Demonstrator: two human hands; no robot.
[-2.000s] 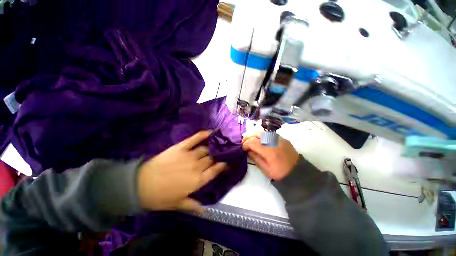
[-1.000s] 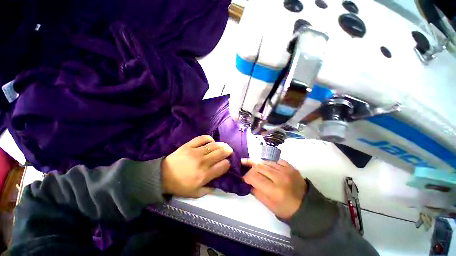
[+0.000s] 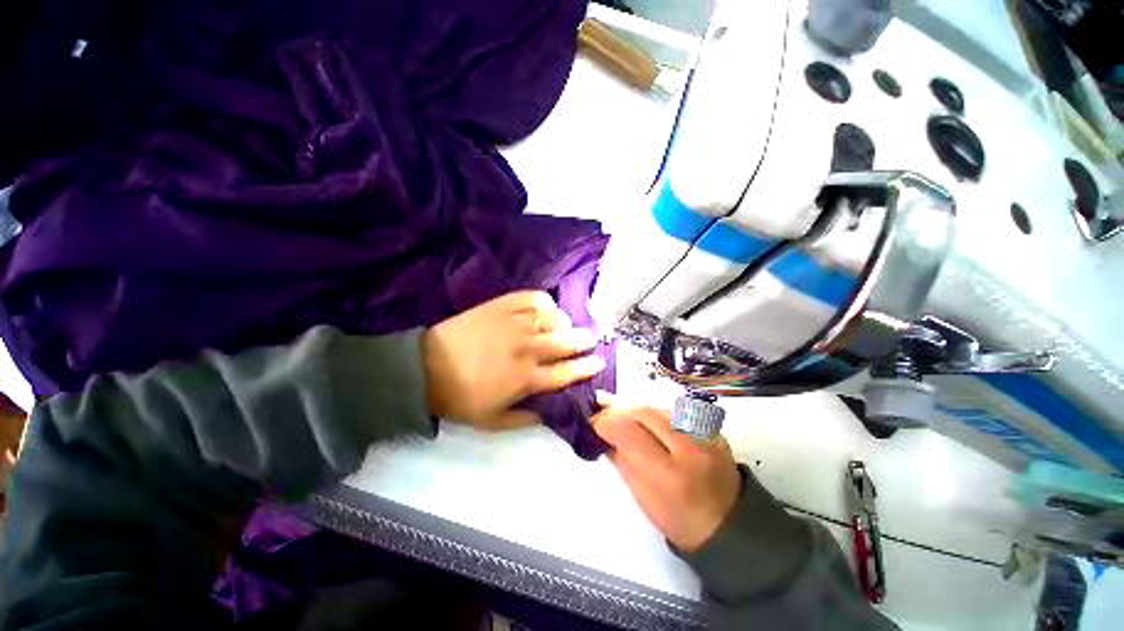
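A large heap of dark purple cloth (image 3: 370, 185) lies left of the needle area. Its edge reaches the presser foot (image 3: 635, 330) under the lamp light of the white sewing machine (image 3: 740, 160). My left hand (image 3: 512, 360) lies flat on the cloth with fingers pointing at the foot. My right hand (image 3: 666, 468) pinches the near edge of the cloth between thumb and fingers, just below the foot and beside the grey ribbed knob (image 3: 698, 417). The needle tip cannot be made out.
Snips with red handles (image 3: 865, 530) lie right of my right hand. A wooden-handled tool (image 3: 619, 52) lies behind the cloth heap. A pale green box (image 3: 1085, 493) is at the right. More purple cloth (image 3: 265, 555) hangs below the table's patterned front edge (image 3: 493, 561).
The view has shifted, so the machine head looks larger and further right. My left hand has moved closer to the foot, and less cloth shows between my hands and the table's front edge.
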